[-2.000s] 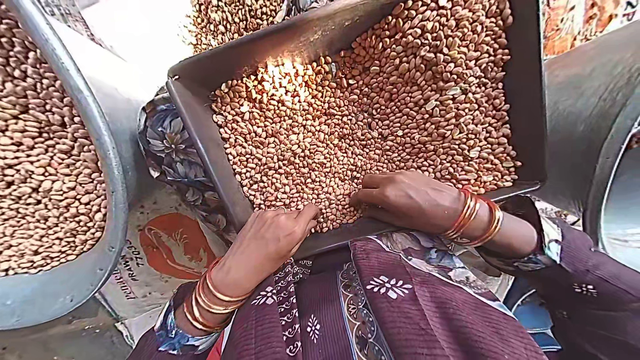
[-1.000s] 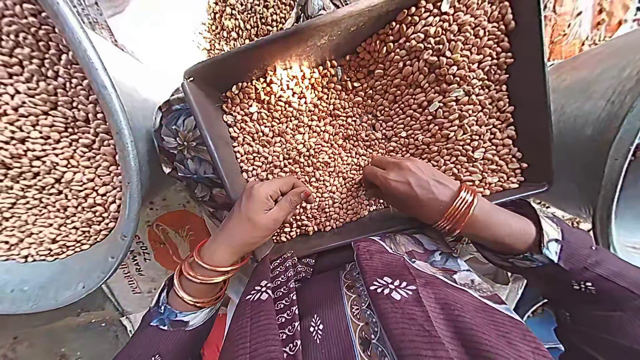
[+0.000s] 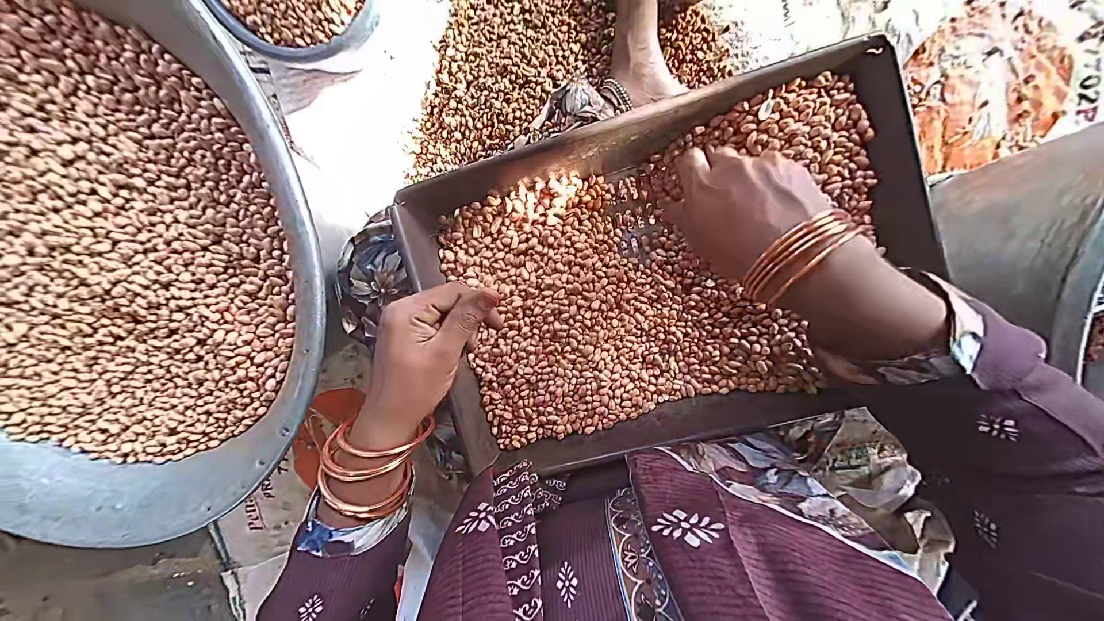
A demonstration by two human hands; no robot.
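Note:
A dark rectangular metal tray (image 3: 673, 423) rests tilted across my lap, with shelled peanuts (image 3: 586, 328) spread over its bottom. My right hand (image 3: 746, 203) lies over the peanuts in the upper right part, palm down, fingertips among them; whether it holds any is hidden. Just left of that hand, a strip of the tray's bottom shows through. My left hand (image 3: 435, 345) is raised over the tray's left rim, thumb and forefinger pinched together; I cannot tell whether something small is between them.
A large metal basin (image 3: 302, 319) full of peanuts stands at the left, a smaller one (image 3: 345, 39) behind it. Beyond the tray, more peanuts (image 3: 492, 78) lie heaped beside a bare foot (image 3: 642, 65). Another metal vessel (image 3: 1026, 224) stands at the right. Printed sacking (image 3: 992, 86) covers the ground.
My right hand has moved from the tray's near middle to the peanuts at its upper right. My left hand has gone from the near edge to the left rim. The view has shifted.

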